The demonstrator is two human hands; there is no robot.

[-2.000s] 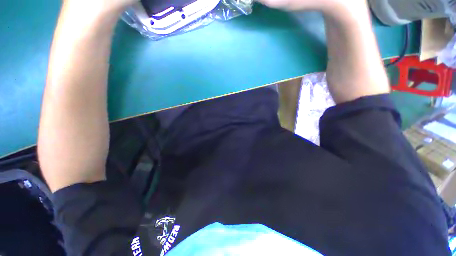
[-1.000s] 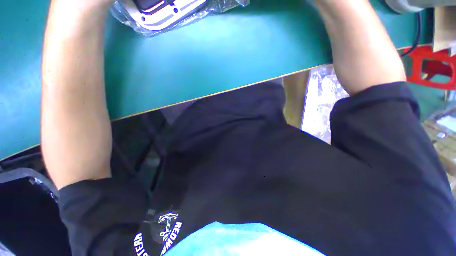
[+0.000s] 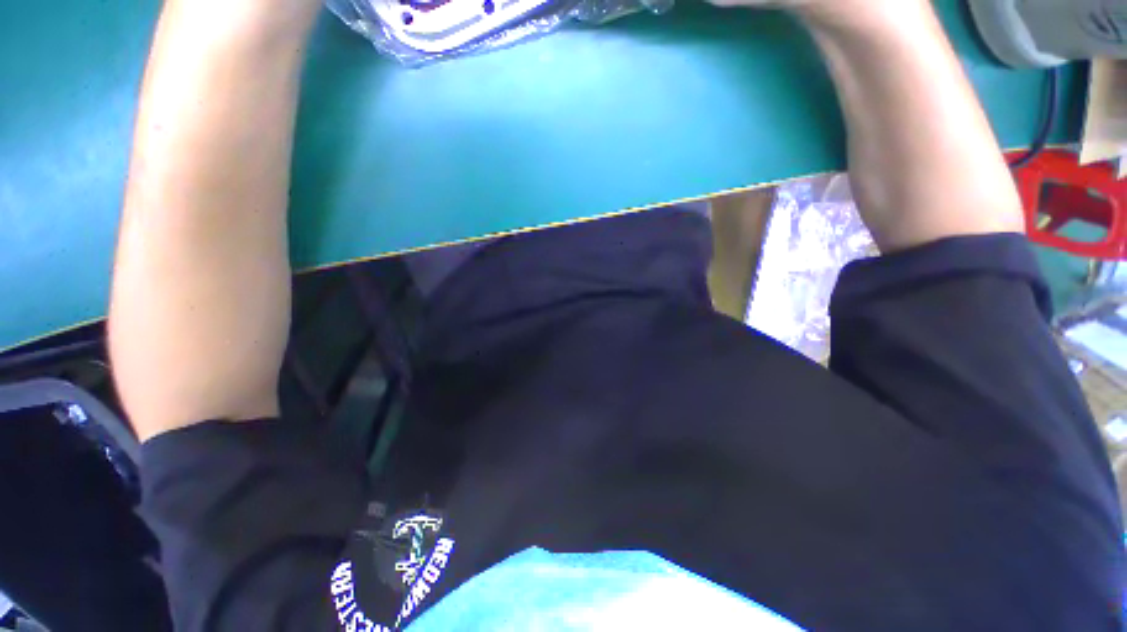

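Note:
A card reader [image 3: 460, 21] with a white rounded edge and small dark holes lies on or in a crinkly clear plastic bag [image 3: 414, 54] at the top edge, mostly cut off. My left forearm runs up the left side and out of the picture, so my left hand is not seen. My right forearm reaches the top edge right of centre. Only a sliver of my right hand [image 3: 769, 4] shows there, and its fingers are hidden.
The green bench [image 3: 556, 148] has its near edge across my lap. A grey drum [image 3: 1028, 31] with a black cord is at top right. A red stool [image 3: 1073, 198], a brown carton and clear bags [image 3: 806, 266] are lower right. A black bin [image 3: 62, 506] is lower left.
The reader and bag sit higher in the picture, with less of them showing. My right hand has gone further out past the top edge than two seconds ago.

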